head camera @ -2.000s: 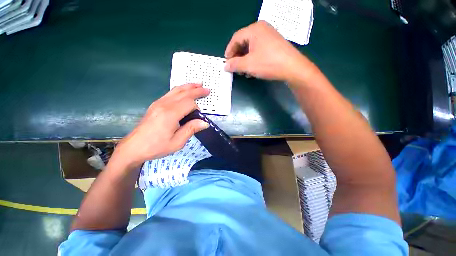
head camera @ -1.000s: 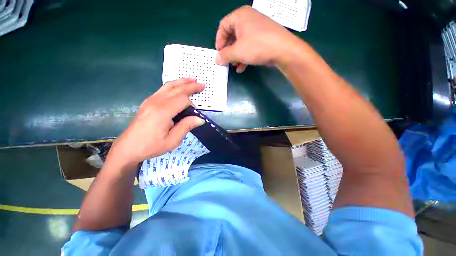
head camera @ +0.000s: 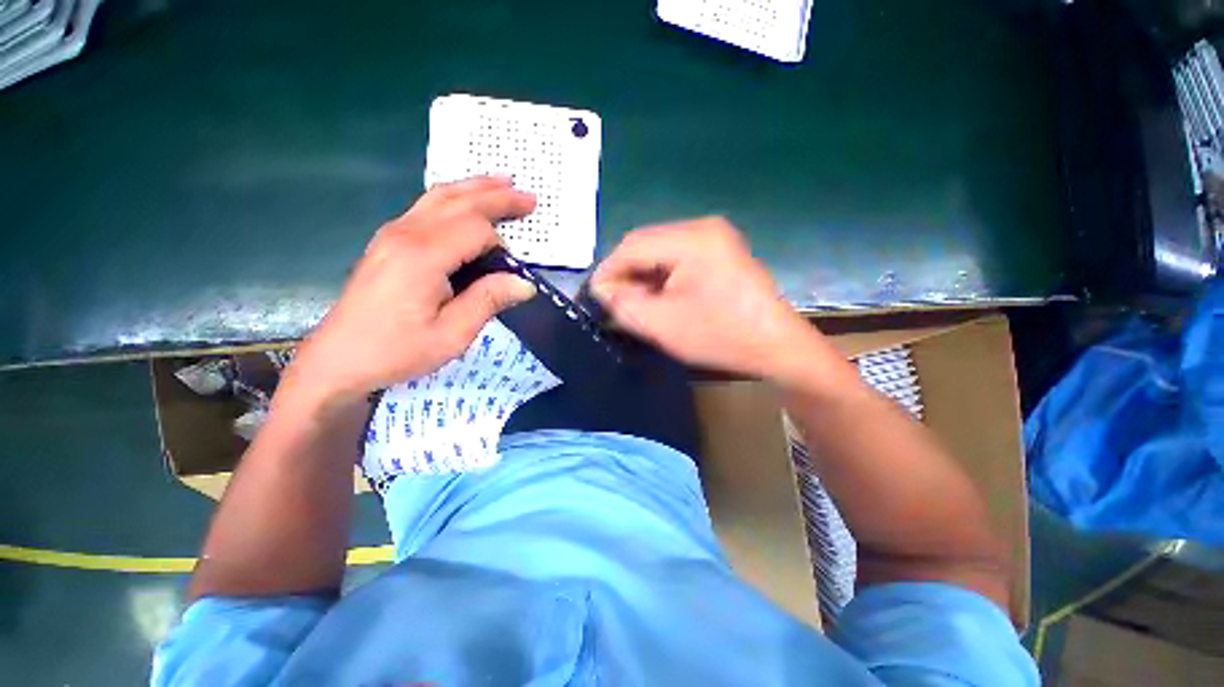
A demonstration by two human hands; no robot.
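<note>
A white perforated cover (head camera: pixel 544 181) lies on the green bench in front of me, with one round black rubber foot (head camera: pixel 580 129) at its upper right corner. My left hand (head camera: pixel 436 275) rests its fingers on the cover's lower left part and holds the black sheet of feet (head camera: pixel 571 356) between thumb and fingers at the bench edge. The printed release liner (head camera: pixel 456 409) hangs from it over my lap. My right hand (head camera: pixel 685 295), slightly blurred, is at the sheet's upper right edge, thumb and index finger together; whether they grip a foot cannot be told.
More white covers (head camera: pixel 745 20) lie at the top of the bench, and a stack of covers (head camera: pixel 40 34) stands at the far left. The right carton (head camera: pixel 993 456) holds rows of plates. The left carton (head camera: pixel 201 450) holds crumpled waste. Blue cloth (head camera: pixel 1128 416) shows at the right.
My right hand has moved from the cover's upper right corner down to the black sheet, uncovering the black foot there. My left hand keeps its hold on the sheet.
</note>
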